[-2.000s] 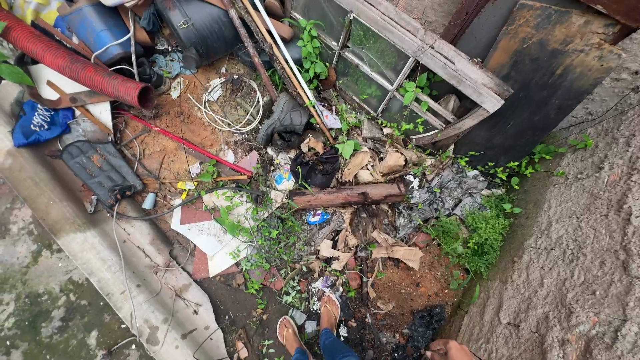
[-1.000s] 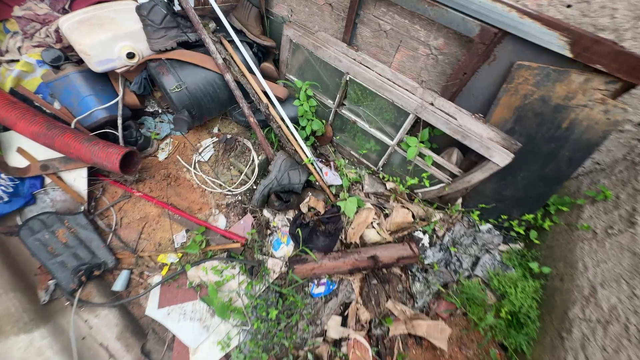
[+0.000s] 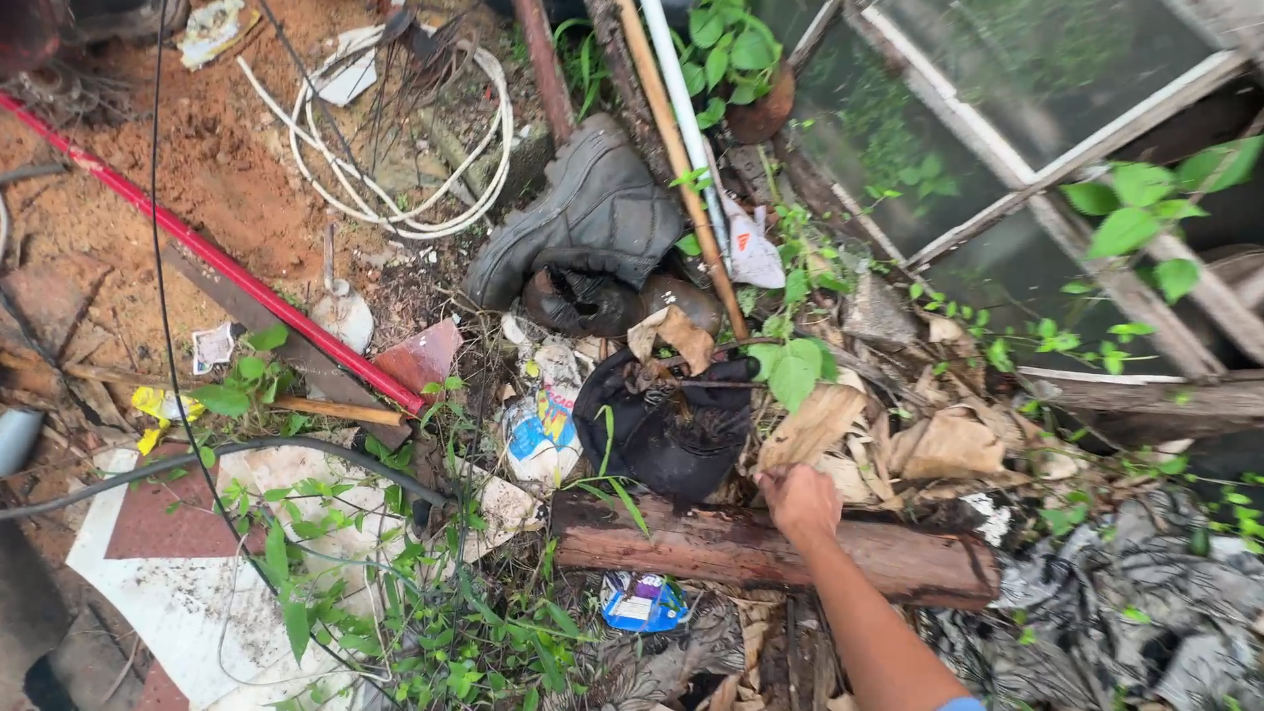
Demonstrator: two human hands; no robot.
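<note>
My right hand (image 3: 800, 502) reaches in from the lower right, its fingers curled at the lower edge of a dry brown leaf (image 3: 812, 427); whether they grip it I cannot tell. The wrist passes above a reddish-brown wooden beam (image 3: 681, 543). Just left of the hand lies a black cloth item (image 3: 676, 420) with dirt and leaf scraps in it. A worn dark boot (image 3: 592, 217) rests on its side farther up. Between boot and cloth is a crumpled white, blue and yellow wrapper (image 3: 545, 420). A blue packet (image 3: 644, 602) lies below the beam. My left hand is out of view.
An old wooden window frame with glass panes (image 3: 1027, 178) leans at the upper right. A red pole (image 3: 237, 281), coiled white cable (image 3: 499, 128), black hose (image 3: 326, 446) and broken white board (image 3: 178, 602) lie on the left. Thin poles (image 3: 681, 128) slant down from the top. Crumpled grey sheeting (image 3: 1126, 592) lies lower right.
My right hand has come into view, over the wooden beam beside the black cloth. The view has moved closer to the debris; my feet, seen at first, are out of frame.
</note>
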